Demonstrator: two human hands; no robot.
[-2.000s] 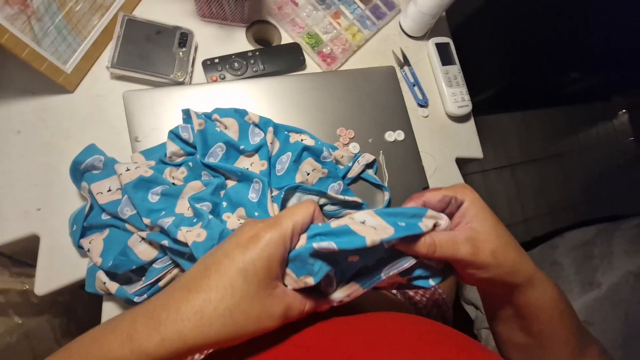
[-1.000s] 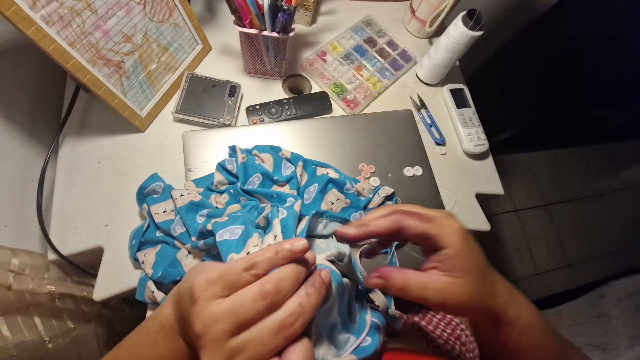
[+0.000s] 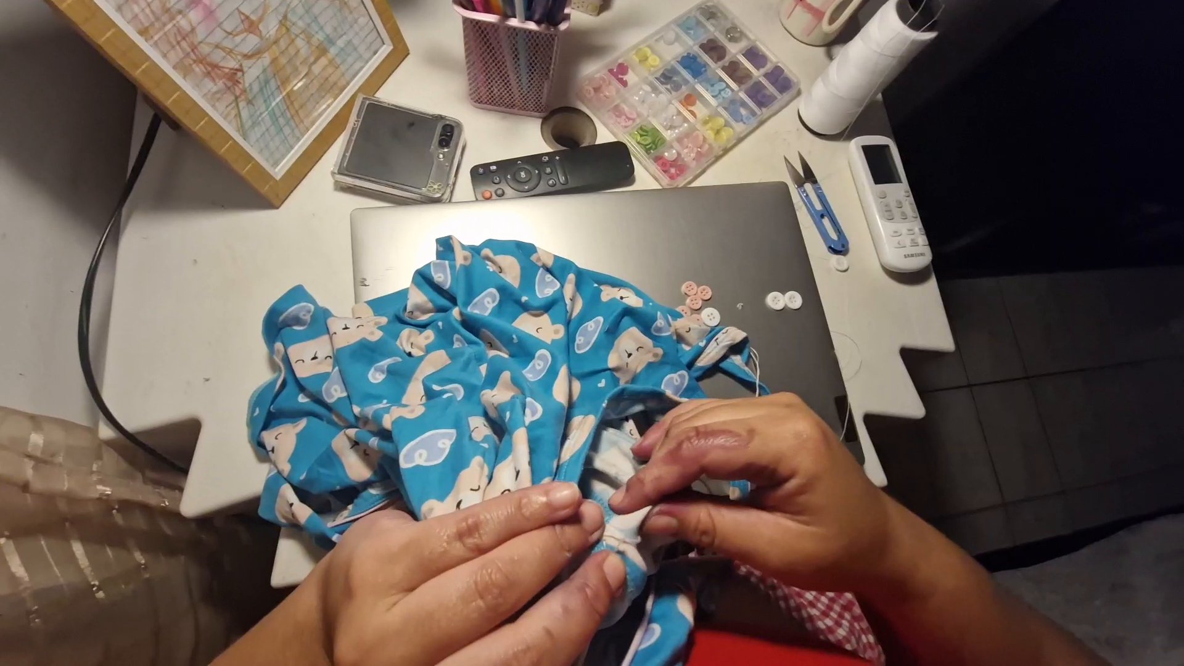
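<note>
Blue fabric [image 3: 481, 370] printed with bears and clouds lies bunched over a closed grey laptop [image 3: 592, 217]. My left hand [image 3: 481, 573] grips a folded edge of it near the bottom centre, with the pale inner side turned up. Just to the right, my right hand [image 3: 758, 490] pinches the same pale part between thumb and fingers. A white thread runs near the fabric's right end; whether a needle is in my fingers cannot be told. Pink buttons [image 3: 694, 301] and two white buttons [image 3: 784, 301] rest on the laptop.
Blue thread snips [image 3: 819, 208], a white remote [image 3: 890, 203] and a white thread cone [image 3: 860, 74] stand or lie at right. Behind the laptop are a black remote [image 3: 555, 171], a folding phone [image 3: 398, 148], a sorted button box [image 3: 689, 88], a mesh pen holder [image 3: 511, 65] and a picture frame [image 3: 324, 148].
My right hand has come in close to my left, after its fingers were spread above the fabric a second ago. The fabric edge earlier stretched between both hands is now folded inner side up.
</note>
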